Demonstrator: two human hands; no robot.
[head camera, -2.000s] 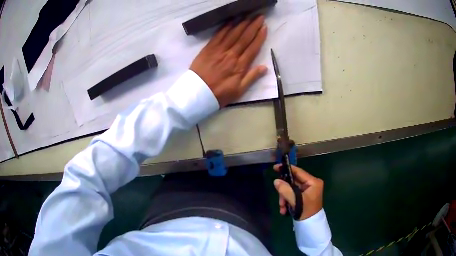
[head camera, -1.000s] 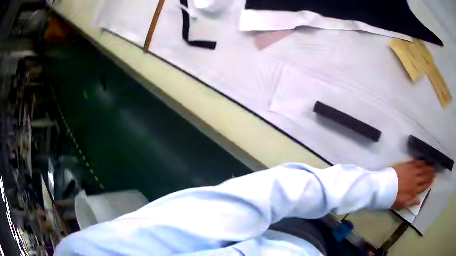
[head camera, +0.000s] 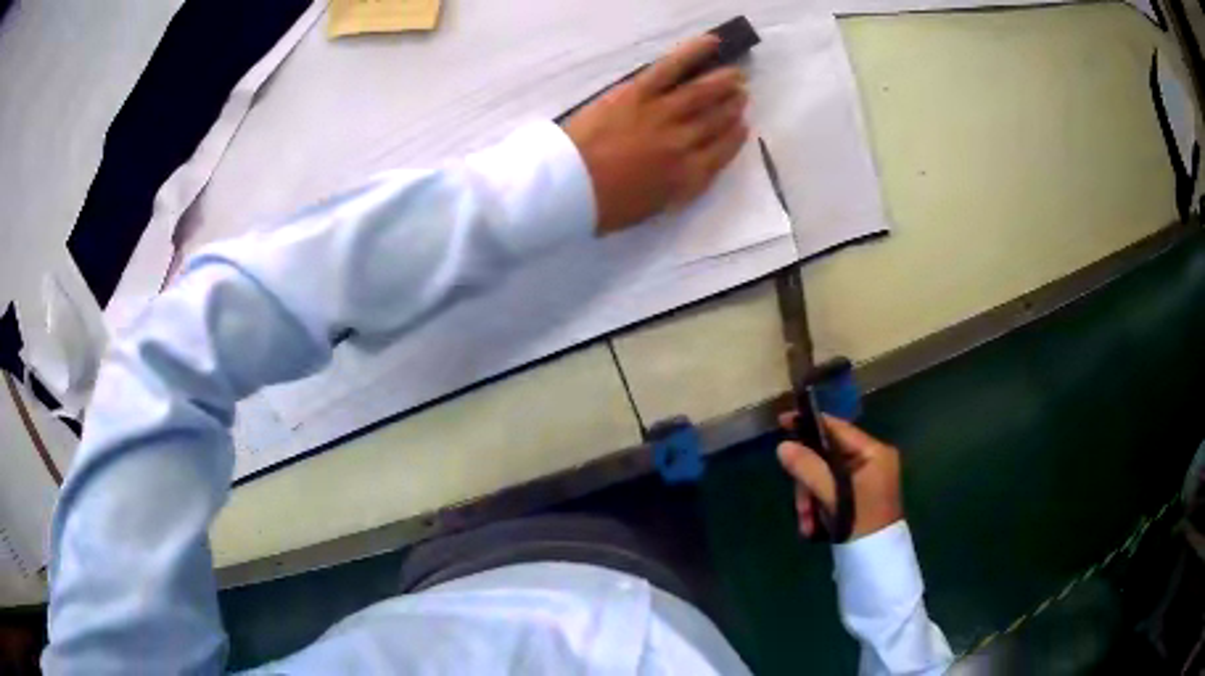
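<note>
My left hand (head camera: 667, 139) lies palm down over a dark pattern weight (head camera: 735, 38) on the white paper marker (head camera: 515, 297). It covers the weight's middle; whether the fingers grip it is hidden. My right hand (head camera: 866, 482) holds the shears (head camera: 796, 330) by their black handles at the table's front edge. The blades point away from me across the marker's dark-edged front side, near its right corner. The upper blade lies over the paper. The gap between the blades is unclear. My left sleeve hides part of the marker.
Two blue clamps (head camera: 678, 452) sit on the table's metal edge (head camera: 951, 346). Dark cloth (head camera: 172, 126) and curling white paper (head camera: 64, 337) lie at the left. A tan paper slip (head camera: 383, 13) is at the top. Another white piece with a dark edge lies far right (head camera: 1180, 112).
The view swung left, then back. Compared with two seconds ago, my left hand has moved onto the weight, covering more of it. My right hand still holds the shears in nearly the same place.
</note>
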